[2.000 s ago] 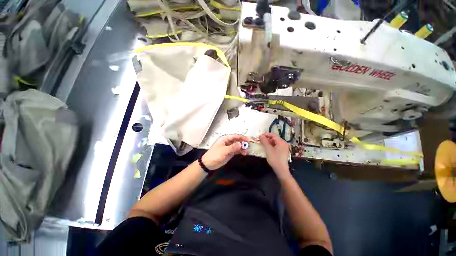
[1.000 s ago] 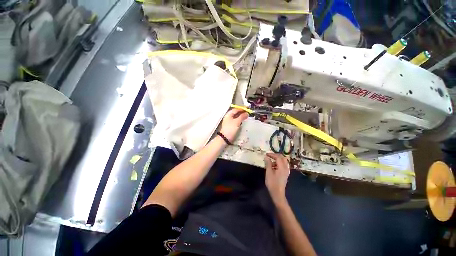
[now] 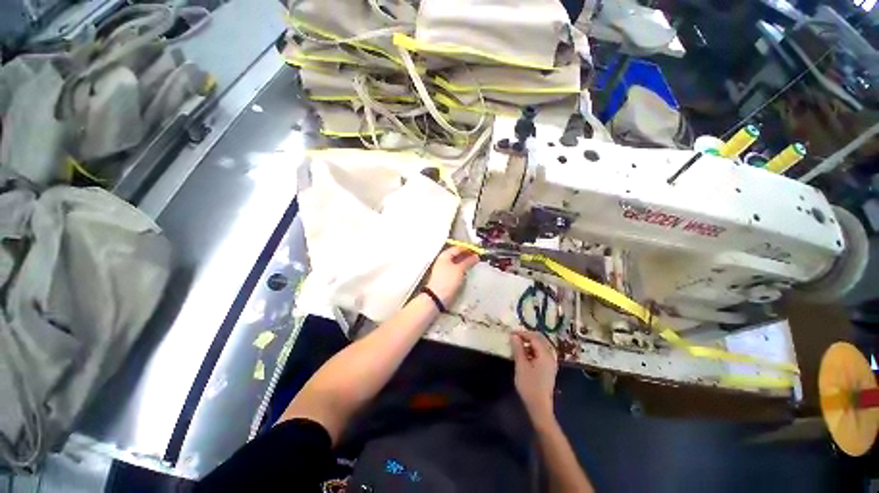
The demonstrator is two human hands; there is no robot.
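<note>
A beige canvas bag (image 3: pixel 371 231) lies left of the needle area (image 3: pixel 496 236), with yellow tape running from its right edge to the presser foot. My left hand (image 3: pixel 450 272) is at the tape end just left of the presser foot, fingertips on or beside the tape; whether they grip it is not clear. My right hand (image 3: pixel 533 358) is at the front edge of the machine bed, fingers curled and thumb near fingertips; nothing clear shows in it. Dark green snips (image 3: pixel 540 309) lie on the bed just above it. Yellow binding tape (image 3: pixel 607 295) crosses the bed to the needle.
The white sewing machine arm (image 3: pixel 675 207) stands at right. A stack of yellow-edged bags (image 3: pixel 520 82) is behind. Grey-beige heaps (image 3: pixel 72 308) lie at left beside the shiny metal bench (image 3: pixel 207 289). An orange tape reel (image 3: pixel 848 398) is at far right.
My left hand has moved from near the front edge up to the tape by the presser foot. My right hand stays near the front edge. The view has shifted, showing more of the bag stack.
</note>
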